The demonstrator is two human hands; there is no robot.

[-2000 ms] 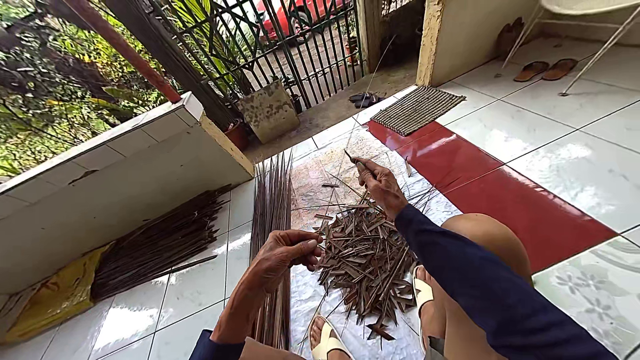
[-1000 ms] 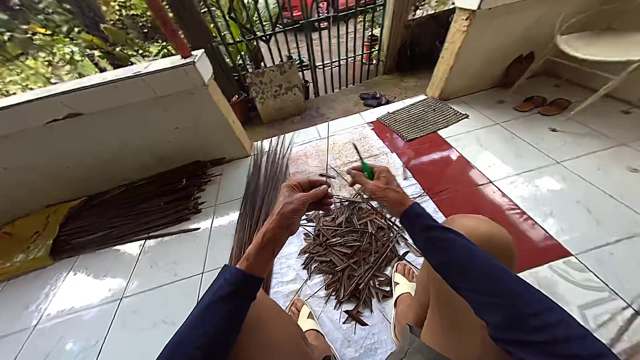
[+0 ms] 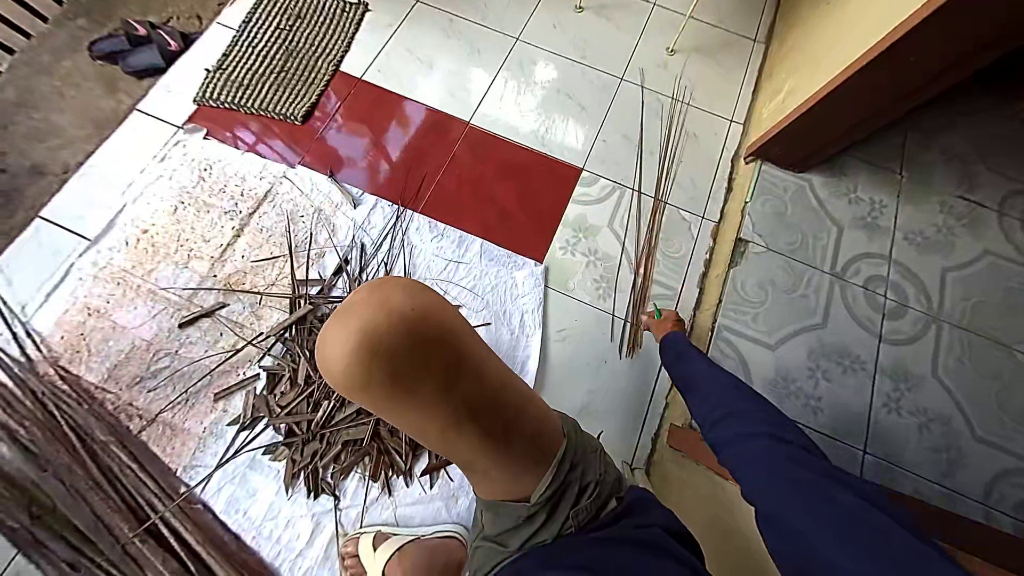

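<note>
At the right, my right hand (image 3: pixel 664 324) touches the lower end of a thin bundle of stripped leaf midribs (image 3: pixel 652 248) lying on the floor tiles. A green-handled tool, probably a small knife (image 3: pixel 657 311), shows between its fingers; its blade cannot be made out. My left hand is out of view. A heap of cut dry leaf pieces (image 3: pixel 320 432) lies on a white sheet (image 3: pixel 496 296), partly behind my knee. At the lower left is a large bundle of long dry leaf strips (image 3: pixel 88 472).
A woven doormat (image 3: pixel 280 56) lies on the tiles beyond the red strip (image 3: pixel 448 176). Dark slippers (image 3: pixel 140 50) rest on the rough ground at the upper left. A raised door sill (image 3: pixel 720 264) runs along the right side, and my sandalled foot (image 3: pixel 404 552) is at the bottom.
The view has swung right. My right hand has moved from above the leaf heap to the thin bundle on the tiles, keeping the green-handled tool. My left hand has left the view.
</note>
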